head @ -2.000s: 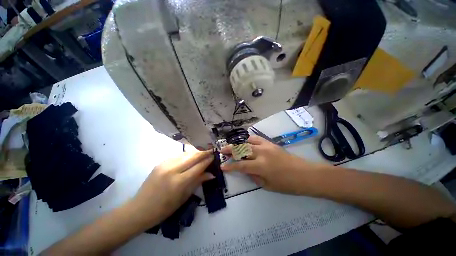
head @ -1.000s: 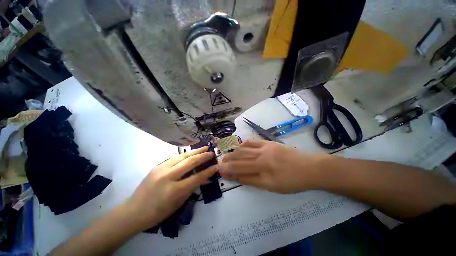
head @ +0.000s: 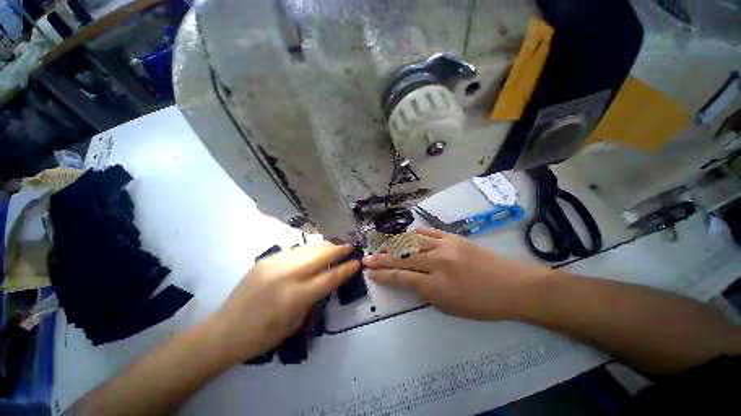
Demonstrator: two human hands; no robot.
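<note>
A small black fabric strip lies on the machine bed below the needle area, its near end showing between my hands. My left hand lies flat with its fingertips on the strip's left side. My right hand has its fingertips at the strip's right edge, beside the beige block. The needle and presser foot are mostly hidden by the head and fingers. More black pieces lie partly under my left hand and wrist. A fanned black stack lies at the left.
The off-white machine head with its white dial overhangs my hands. Blue-handled snips, black shears and a paper label lie right of the needle area. A printed ruler runs along the front edge.
Less of the strip shows on the near side than two seconds ago; it has moved towards the needle. A black piece now shows beyond my left hand. The camera view has shifted.
</note>
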